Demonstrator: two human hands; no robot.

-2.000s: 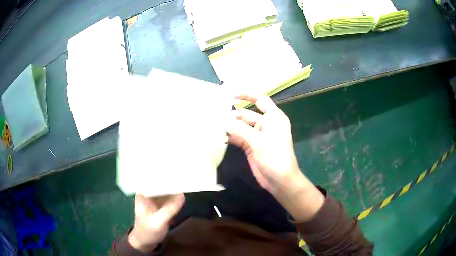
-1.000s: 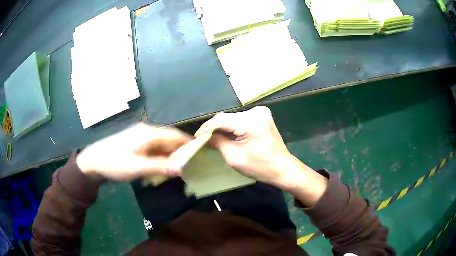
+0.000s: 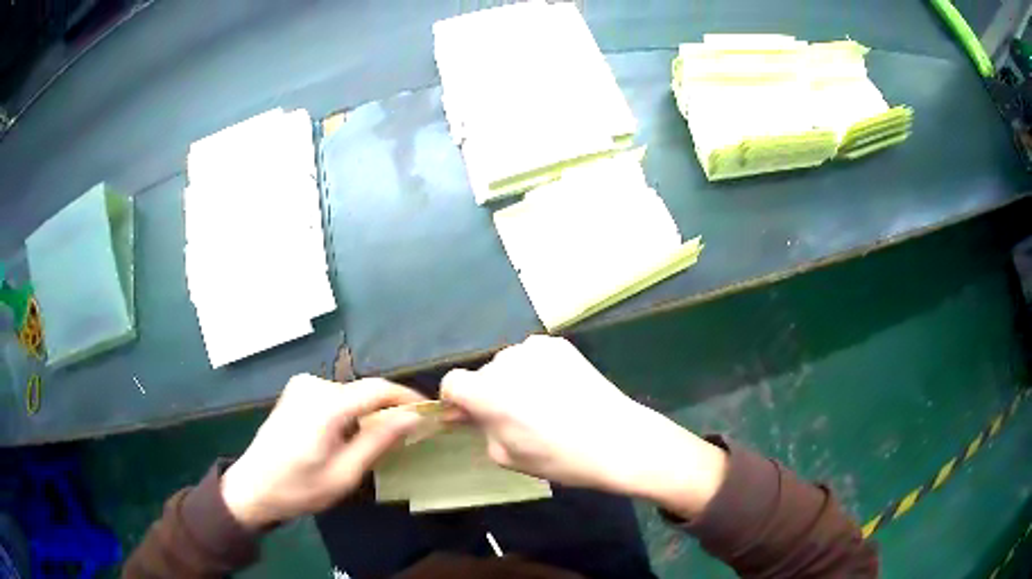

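Observation:
A pale yellow-green insulating sheet (image 3: 458, 477) is over my dark-clothed lap, at the bottom centre. My left hand (image 3: 323, 443) grips its upper left part, fingers bent at the upper edge. My right hand (image 3: 543, 424) grips the upper edge from the right, its fingertips close to the left ones. The fingers hide most of the upper edge. The unfolded sheet stack (image 3: 255, 238) lies left of centre. The second sheet stack (image 3: 532, 96) lies right of centre, with folded sheets (image 3: 594, 238) just below it, a raised flap on their lower edge.
A nested folded pile (image 3: 781, 107) is at the right. Translucent sheets (image 3: 82, 277) stand at far left beside orange-yellow rubber bands (image 3: 32, 330). A green tube (image 3: 962, 34) is at top right. The ledge's front edge (image 3: 792, 285) runs between the stacks and my lap.
The sheet was held up flat and white two seconds ago; now it is lower over my lap, both hands together at its upper edge. The view has tilted, so the ledge sits lower.

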